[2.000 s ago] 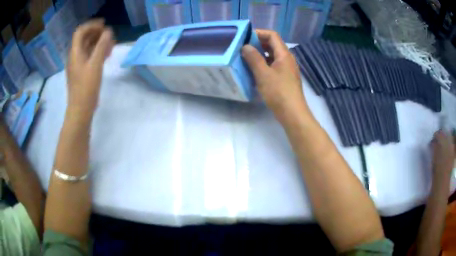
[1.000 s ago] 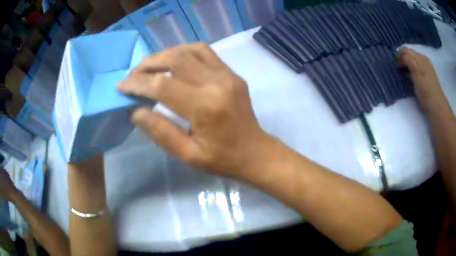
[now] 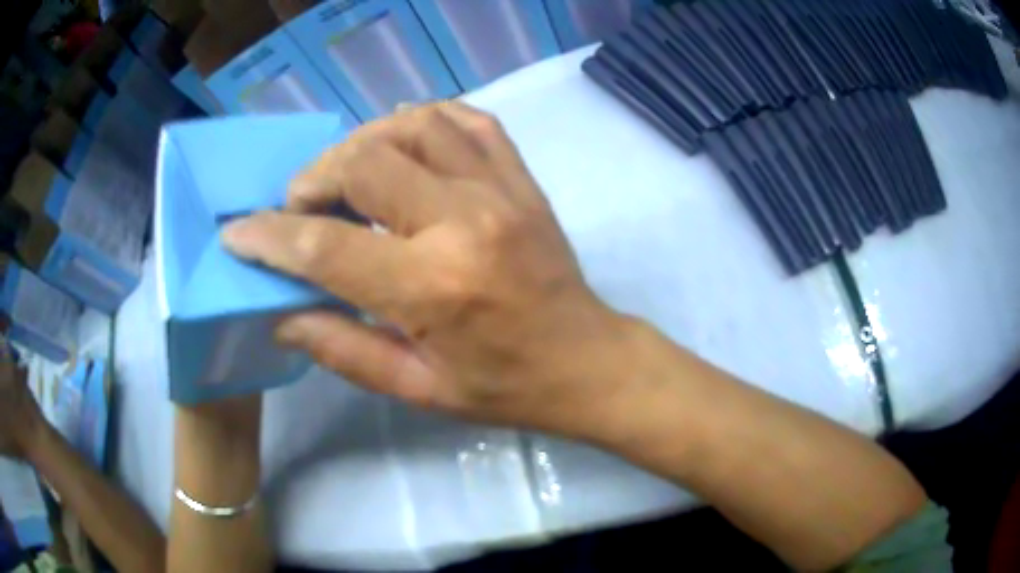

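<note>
A light blue and white retail carton (image 3: 229, 347) is held up at left, one end facing me with plain blue panels folded inward. My right hand (image 3: 436, 257) reaches across it from the right. Its fingers press on the inner blue panels and its thumb lies under the near edge, gripping the carton. A dark slit shows between the panels by the fingertips. My left hand (image 3: 218, 437) is behind and under the carton; only its wrist and forearm with a bracelet show clearly, and its fingers are hidden.
Slim dark units (image 3: 783, 134) lie overlapping in fanned rows at upper right. A row of open cartons (image 3: 375, 62) stands behind, curving down the left side. Another person's arm (image 3: 78, 481) is at lower left by flat printed pieces. The work surface (image 3: 716, 325) is white with clear tape.
Two seconds ago the carton lay sideways in my right hand, my left hand apart from it. It has since turned end-on, with my right fingers at its panels. The other arm at right is gone.
</note>
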